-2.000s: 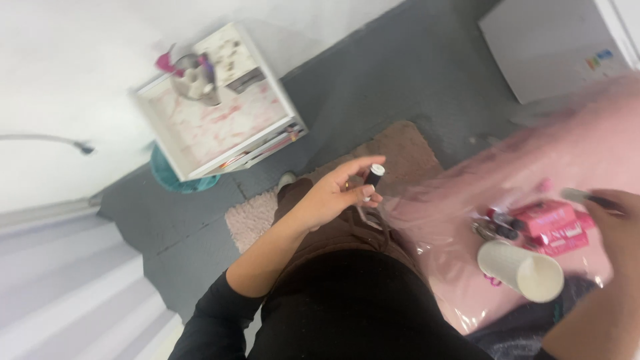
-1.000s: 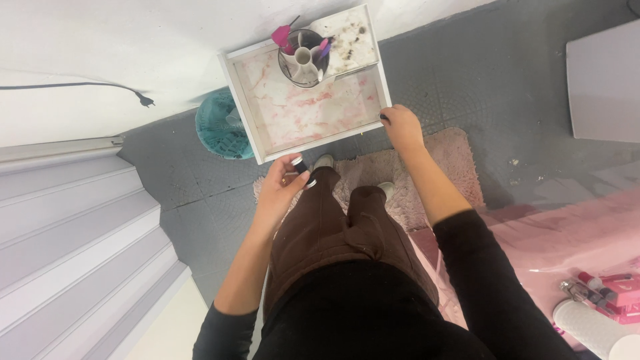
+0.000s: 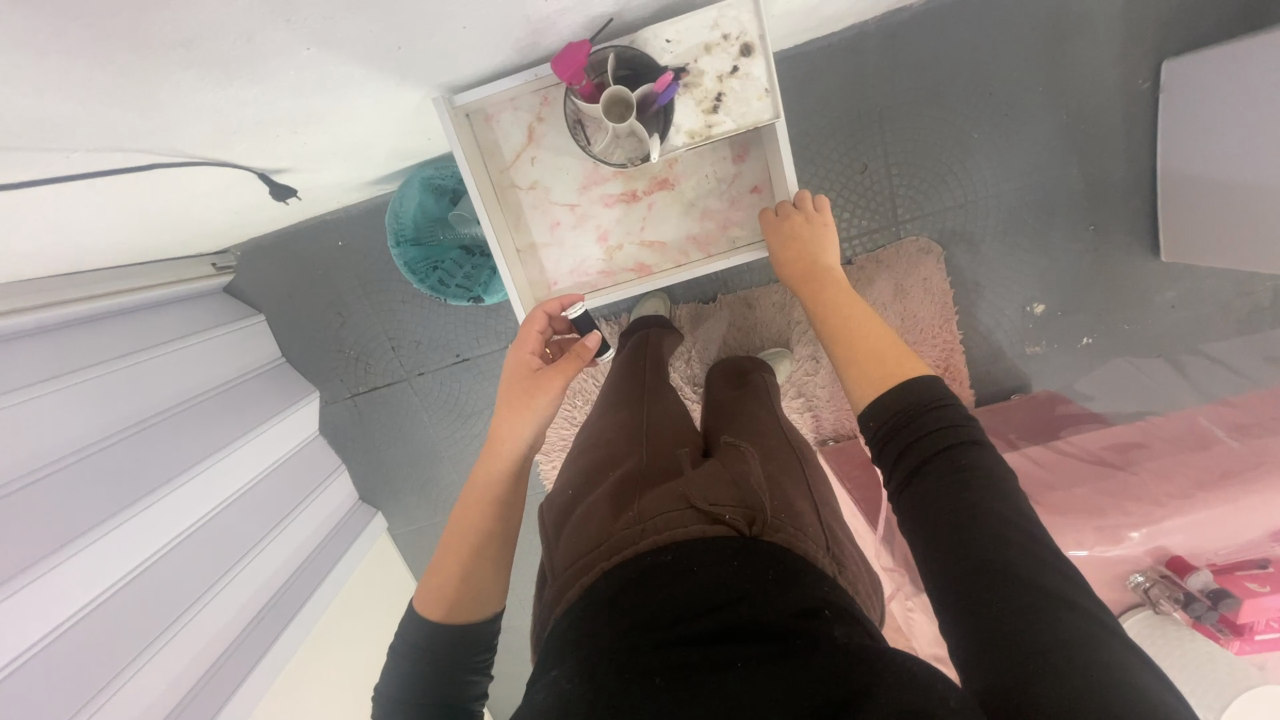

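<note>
My left hand (image 3: pixel 545 365) holds a small black spool-like cylinder with white ends (image 3: pixel 588 332) between thumb and fingers, just off the near corner of a white cart (image 3: pixel 640 282) with a marbled top. My right hand (image 3: pixel 803 240) rests with curled fingers on the cart's right edge; whether it grips the edge or something small under the fingers, I cannot tell. On the cart top stands a round holder (image 3: pixel 620 105) with pink and purple tools. A stained white tray (image 3: pixel 715 70) lies beside it at the back right.
A bin with a teal bag (image 3: pixel 440 240) stands left of the cart. A plug on a black cable (image 3: pixel 278 188) hangs by the wall. A pink fluffy rug (image 3: pixel 910 300) lies underfoot. A pink-covered surface (image 3: pixel 1150 490) with a pink box (image 3: pixel 1250 595) is at right, a folding screen (image 3: pixel 170 470) at left.
My right hand has moved from the pink-covered surface to the cart's right edge. My left hand, still holding the black cylinder, is now near the cart's front corner. The view has swung toward the cart.
</note>
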